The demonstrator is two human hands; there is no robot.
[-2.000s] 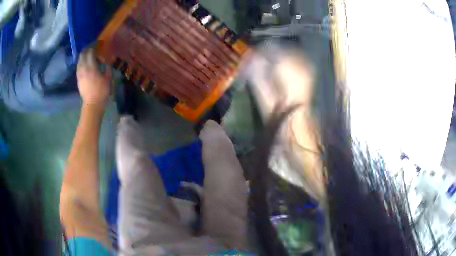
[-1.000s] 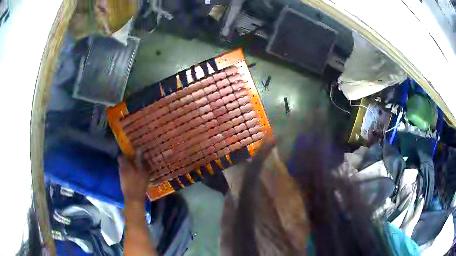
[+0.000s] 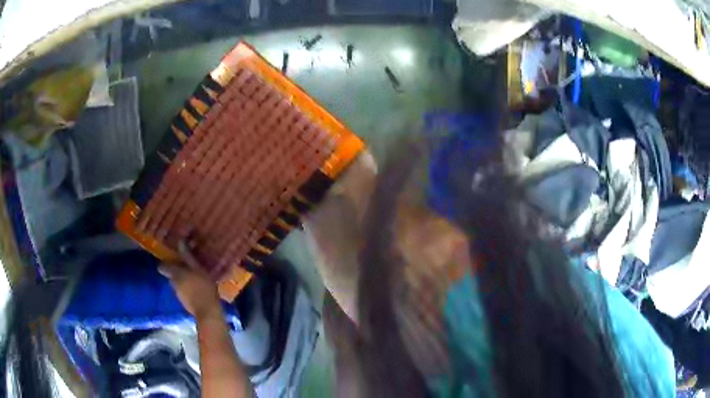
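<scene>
The stool (image 3: 241, 171) has an orange frame, a reddish-brown woven seat and dark lacing along two edges. It is seen from above, turned diagonally, left of the middle. My left hand (image 3: 191, 281) grips its near left edge, with fingers over the seat's rim. My right hand is not clearly in view; the right arm is partly seen, blurred behind dark hanging hair, and its hand cannot be made out near the stool's right corner.
A blue crate (image 3: 117, 291) with grey garments stands at the lower left. Garments (image 3: 576, 183) in grey and white are piled at the right. Grey footplates (image 3: 105, 144) are at the left. Pale table edges curve across the top corners. Small dark scraps lie on the green floor.
The stool has turned and shifted to the left in the picture, with my left hand still on its edge. The view has swung, showing more of the garment pile at right.
</scene>
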